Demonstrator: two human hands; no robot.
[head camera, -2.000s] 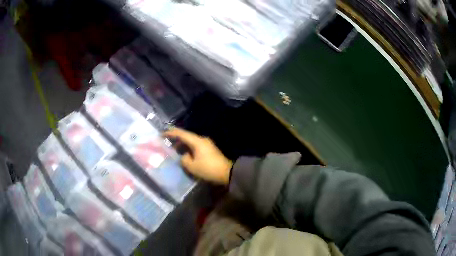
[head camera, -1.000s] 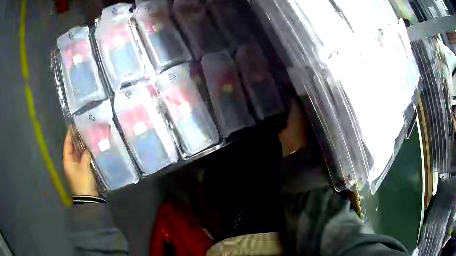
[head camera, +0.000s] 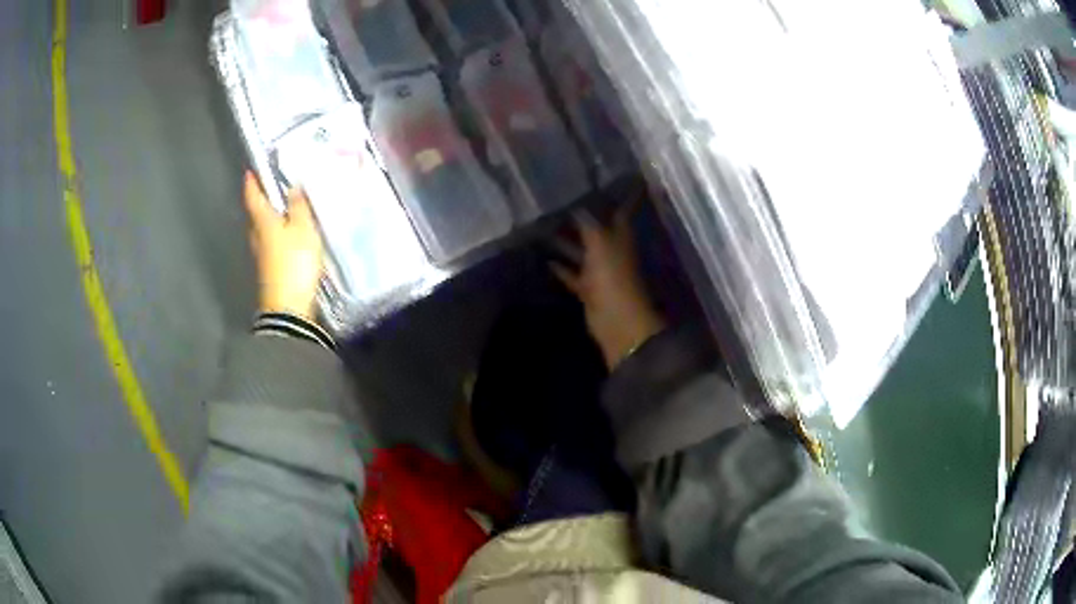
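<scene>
A clear blister tray (head camera: 338, 316) holds bagged devices (head camera: 439, 171) in two rows, milky sleeves with pink-red and grey-blue showing through. Its far side is cut off by the top edge. My left hand (head camera: 287, 250) grips the tray's left side near the front corner, fingers partly along the rim. My right hand (head camera: 604, 266) is at the tray's near edge toward the right, in shadow, its fingers spread; whether it touches the tray is hard to tell.
A stack of clear trays topped with bright white sheets (head camera: 879, 177) stands right of the held tray, on a green bench (head camera: 932, 454). More layered trays (head camera: 1017, 224) are at the far right. A yellow line (head camera: 104, 307) crosses the grey floor at left. Something red is below.
The tray has moved up and to the right in view, with my left hand at its side. My right hand shows more clearly at the near edge.
</scene>
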